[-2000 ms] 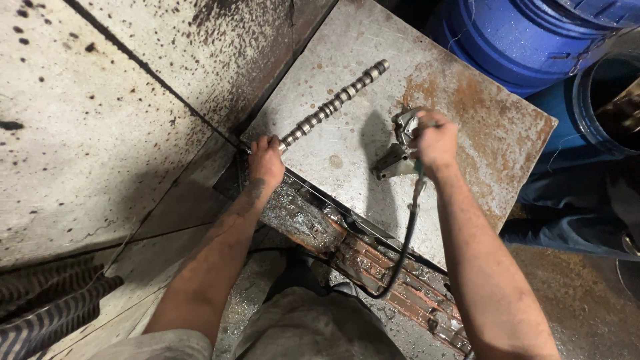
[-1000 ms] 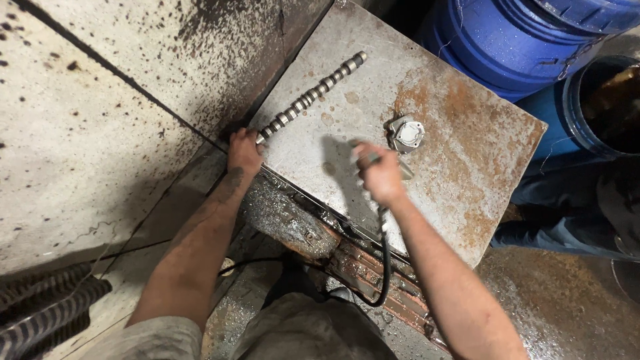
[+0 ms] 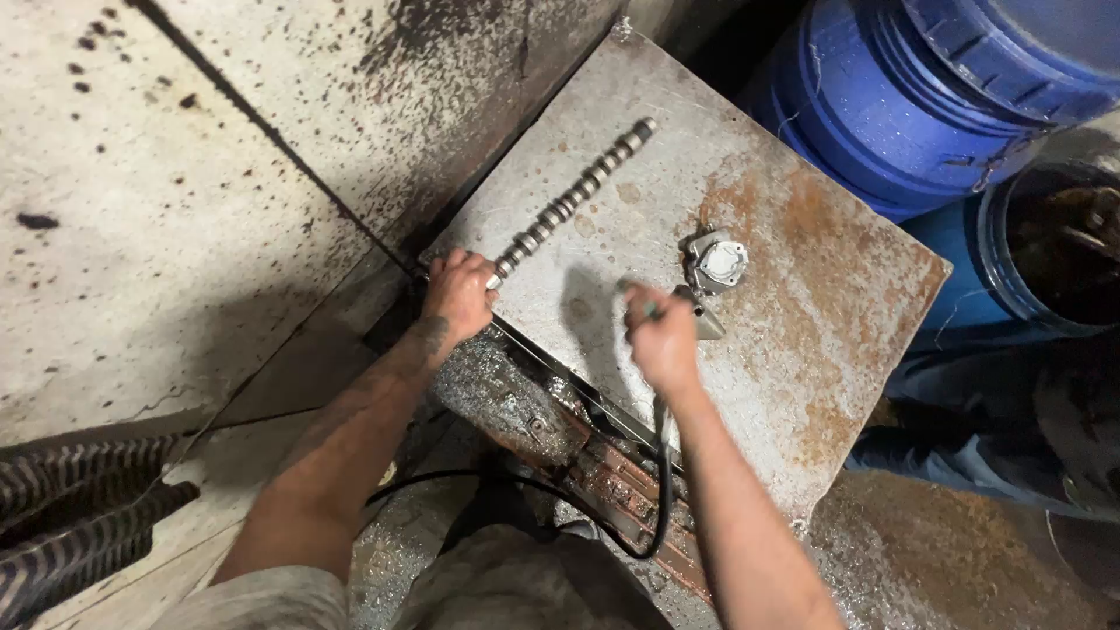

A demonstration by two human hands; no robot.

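Observation:
A metal camshaft (image 3: 569,203) slants across a scratched, partly rusted metal tabletop (image 3: 647,79). My left hand (image 3: 459,289) is closed on its near end at the table's left edge. Above the table, my right hand (image 3: 658,328) is shut on a small tool, blurred and mostly hidden by the fingers, perhaps an air blow gun. A black hose (image 3: 667,499) runs down from that hand and curves left below the table. Just beyond my right hand lies a cast metal housing (image 3: 719,262) with a round face, and a grey metal part (image 3: 707,322) is partly covered by the hand.
Blue plastic drums (image 3: 875,96) stand past the right edge, beside an open blue barrel (image 3: 1006,254) holding dark contents. A person's trouser leg (image 3: 945,464) is at the right. A stained wall (image 3: 219,184) borders the left; wet, rusty metal (image 3: 612,477) lies below the near edge.
My right hand has moved left from over the metal housing, which now shows. My left hand stays at the camshaft's near end.

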